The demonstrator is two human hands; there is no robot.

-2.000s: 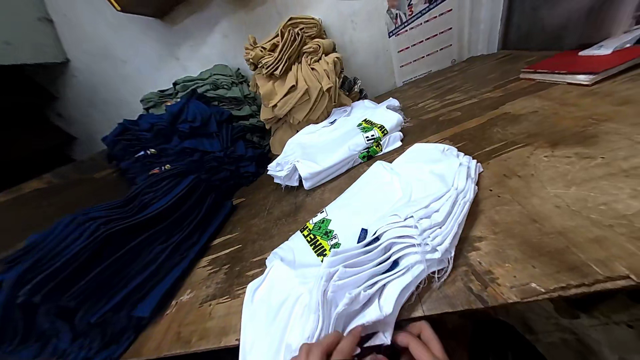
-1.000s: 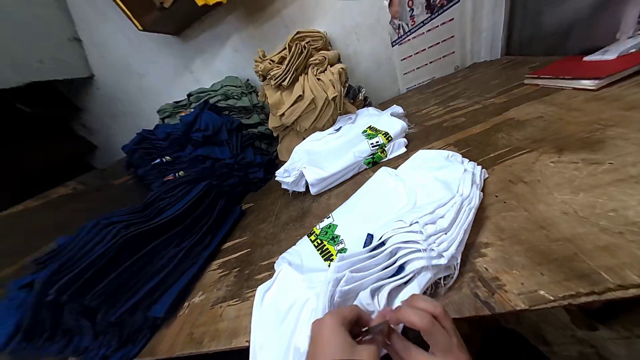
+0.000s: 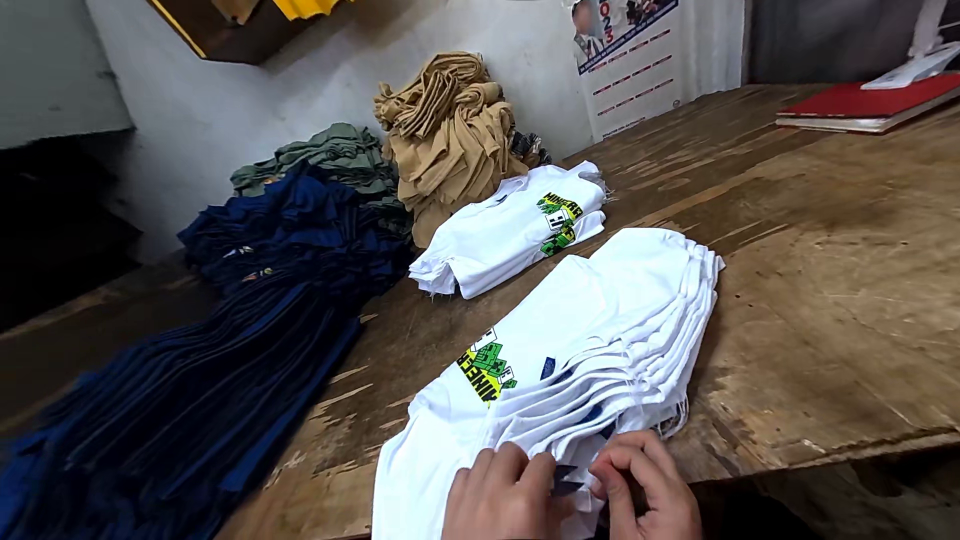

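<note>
A fanned stack of white T-shirts (image 3: pixel 555 322) with a green and yellow print lies at the table's front edge. Over its near end, my left hand (image 3: pixel 506 491) is closed around a small dark metal tool (image 3: pixel 566 480), probably thread snips, whose two pointed tips show between the hands. My right hand (image 3: pixel 649 484) pinches the edge of a white shirt just right of those tips. Loose threads hang from the stack's right side. Behind it rests a second folded pile of white T-shirts (image 3: pixel 510 225) with a similar print.
Dark blue garments (image 3: pixel 202 375) spread along the left of the wooden table (image 3: pixel 825 300). Green garments (image 3: pixel 330 157) and a tall heap of tan garments (image 3: pixel 450 142) stand by the wall. A red book (image 3: pixel 870 101) lies at the back right, below a wall calendar (image 3: pixel 630 67).
Both hands have come further into view over the near end of the white stack. The dark tips now show between them. The piles have stayed where they were.
</note>
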